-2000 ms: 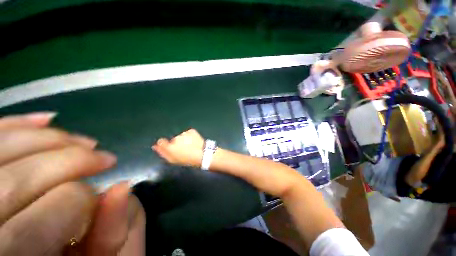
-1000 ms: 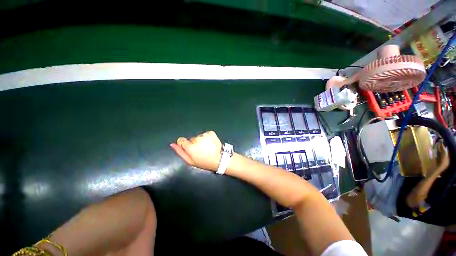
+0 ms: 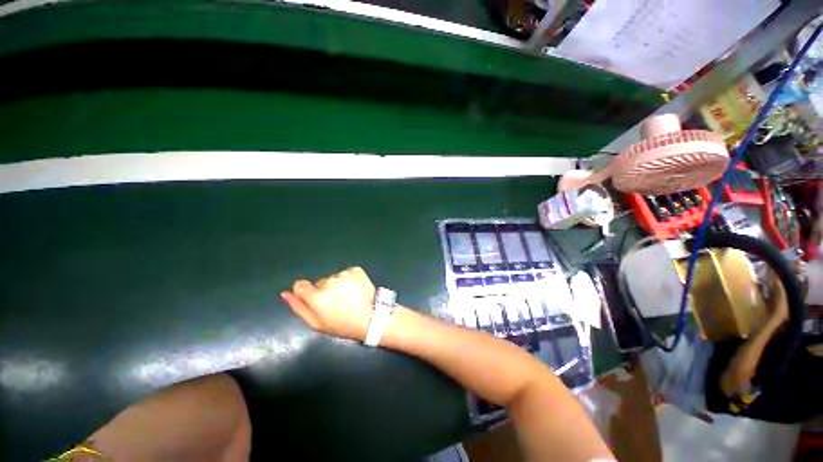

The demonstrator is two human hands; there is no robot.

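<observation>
My right hand (image 3: 336,305), with a white watch at the wrist, rests on the dark green bench (image 3: 180,262). Its fingers are loosely curled and nothing shows in them. My left forearm (image 3: 185,420) enters at the lower left with a gold bracelet at the bottom edge; my left hand is out of the picture. A shiny gridded tray (image 3: 444,244) lies to the right of my right hand, beyond the wrist, with dark rectangular units (image 3: 487,245) in its pockets. My right forearm hides part of the tray's lower side.
A pink fan (image 3: 670,162) and a white labelled bottle (image 3: 564,209) stand beyond the tray. A dark slab (image 3: 619,311) and white paper (image 3: 585,298) lie beside it. A blue cable (image 3: 722,180), black arch, yellow-gold box (image 3: 729,293), red trays (image 3: 668,212), brown carton (image 3: 636,415) and another person's arm (image 3: 760,347) are at right.
My left hand was close to the camera at the left two seconds ago and has left the picture. My right hand keeps its curled pose on the bench. The view has shifted, showing a hanging printed sheet.
</observation>
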